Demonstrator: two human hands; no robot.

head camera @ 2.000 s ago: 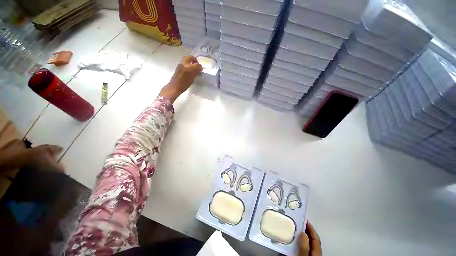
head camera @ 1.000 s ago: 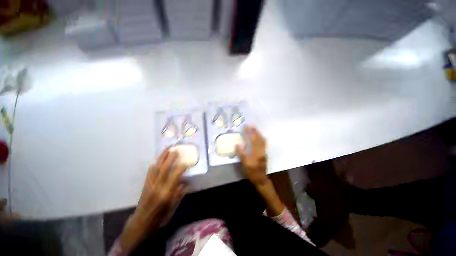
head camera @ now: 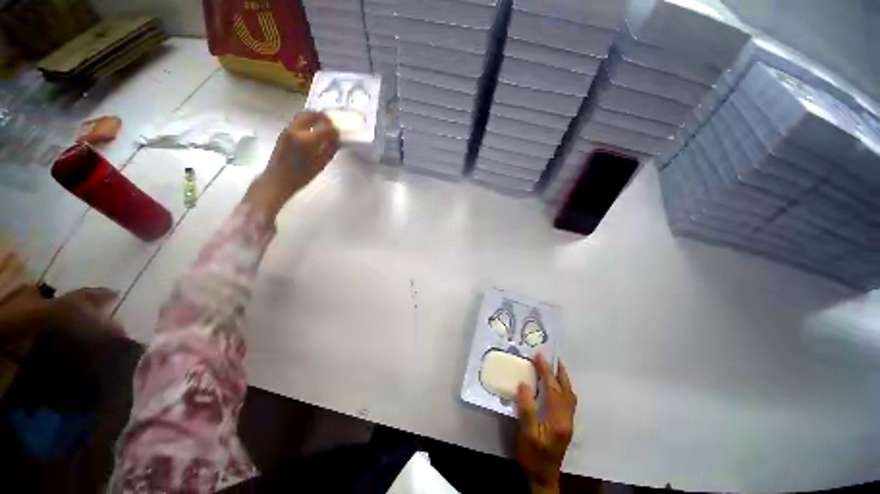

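My left hand (head camera: pixel 307 145) reaches to the back left and grips the lower edge of a filled blister tray (head camera: pixel 363 96) beside the stacks. This tray shows two earbuds in its upper hollows and a cream charging case partly behind my fingers. Another filled blister tray (head camera: pixel 479 359) lies near the table's front edge, with two earbuds (head camera: pixel 502 323) and a cream charging case (head camera: pixel 506 374). My right hand (head camera: pixel 548 417) rests on its right side, fingers at the case and tray edge.
Tall stacks of filled trays (head camera: pixel 439 87) stand at the back. A phone (head camera: pixel 597 191) leans by them. A red bottle (head camera: pixel 114 193), a small yellow-green item (head camera: pixel 189 187), a crumpled white piece (head camera: pixel 198 140) and a red-gold bag (head camera: pixel 261 41) are left. Another person's hand (head camera: pixel 87 307) shows.
Two trays lay side by side at the front; now one lies there under my right hand. My left hand has moved to the back left, at a tray by the stacks. The view has shifted.
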